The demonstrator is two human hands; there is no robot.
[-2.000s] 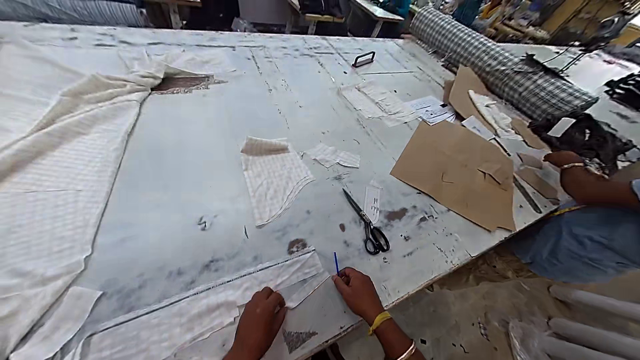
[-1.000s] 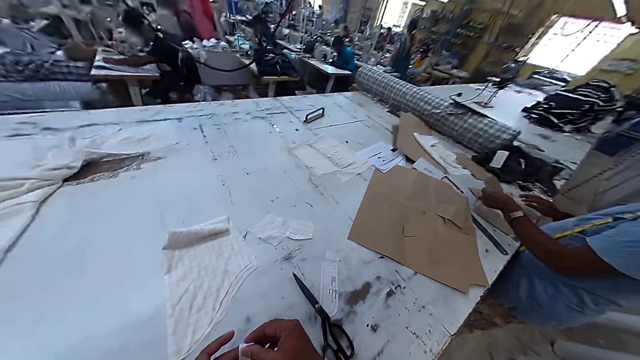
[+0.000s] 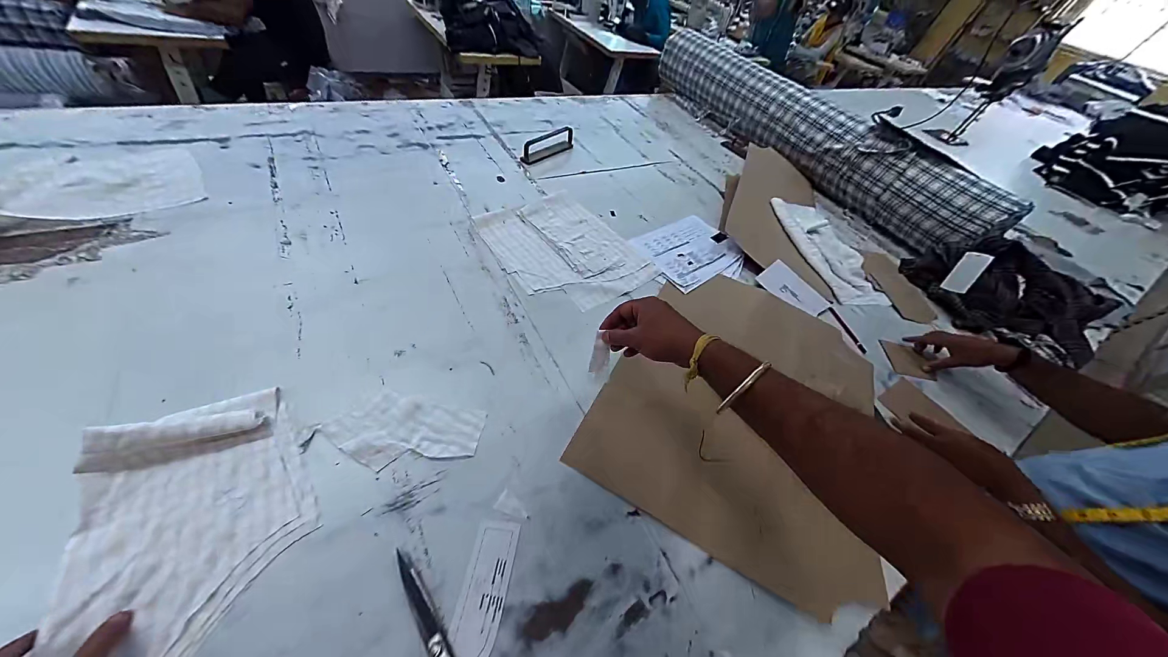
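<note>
My right hand [image 3: 650, 330] is stretched over the brown cardboard pattern sheet [image 3: 721, 456], with a small white fabric scrap [image 3: 599, 356] pinched between its fingers. Only some fingers of my left hand [image 3: 105, 634] show at the bottom left, resting on the stacked cream fabric pieces [image 3: 192, 511]; the rest is out of frame. To the right of that stack lies a smaller cream fabric piece [image 3: 406, 427]. Black-handled scissors [image 3: 420, 602], partly cut off below, lie beside a white paper slip [image 3: 486, 584] that bears writing. More cut cream pieces [image 3: 566, 246] lie farther back.
A checked fabric roll [image 3: 839, 137] lies along the back right. Before it are written papers [image 3: 689, 251], cardboard pieces [image 3: 771, 205] and dark cloth [image 3: 1013, 292]. A black metal handle [image 3: 547, 146] stands at the back. A co-worker's hands [image 3: 967, 351] handle cardboard at right.
My right hand has reached forward and right to above the cardboard. The long fabric strip under both hands two seconds ago is out of view. The co-worker's hands have shifted among the cardboard pieces.
</note>
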